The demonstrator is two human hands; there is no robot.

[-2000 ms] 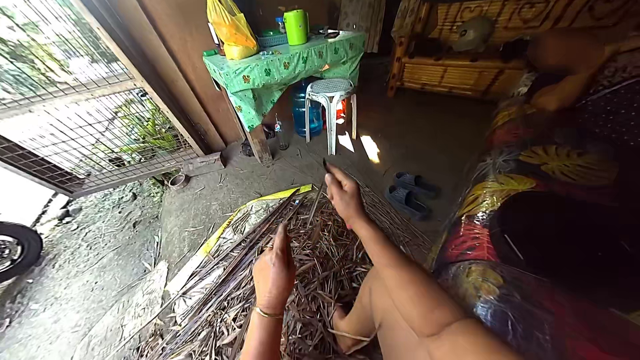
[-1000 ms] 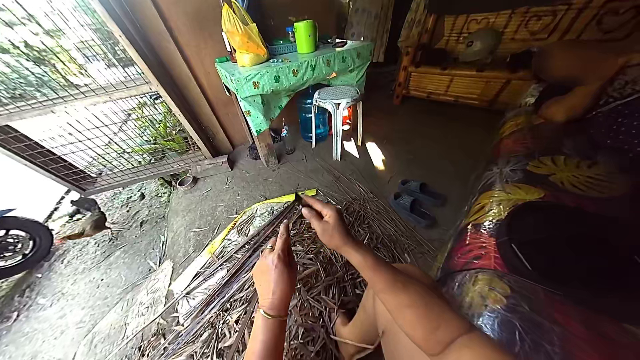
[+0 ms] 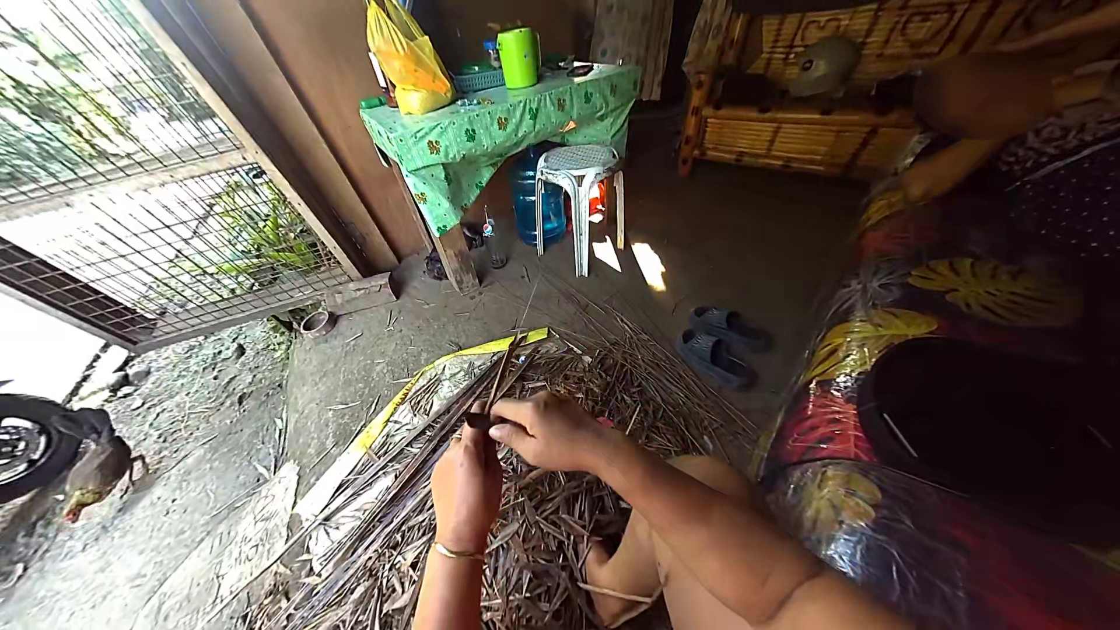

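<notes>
My left hand [image 3: 468, 477], with a bangle at the wrist, pinches a thin dry leaf strip [image 3: 500, 372] near the middle of the view. Against it, my right hand [image 3: 544, 429] holds a small dark object [image 3: 479, 421], perhaps a blade, at the fingertips; its kind cannot be told. The strip rises from between the fingers. Below both hands lies a heap of dry brown leaf scraps [image 3: 542, 534], with long thin sticks [image 3: 411, 472] along its left side. A yellow-edged sheet [image 3: 385, 420] lies under the heap.
A stool [image 3: 579, 162] and a cloth-covered table [image 3: 499, 122] stand ahead. Slippers [image 3: 717, 346] lie on the floor. At right are a plastic-covered seat [image 3: 840, 420] and another person's arm [image 3: 945, 175]. A chicken [image 3: 101, 472] stands by a wheel [image 3: 31, 446] at left.
My right hand has come down from above the heap to meet my left hand at the fingertips. The chicken, seen beside the wheel one second ago, has its head lower now.
</notes>
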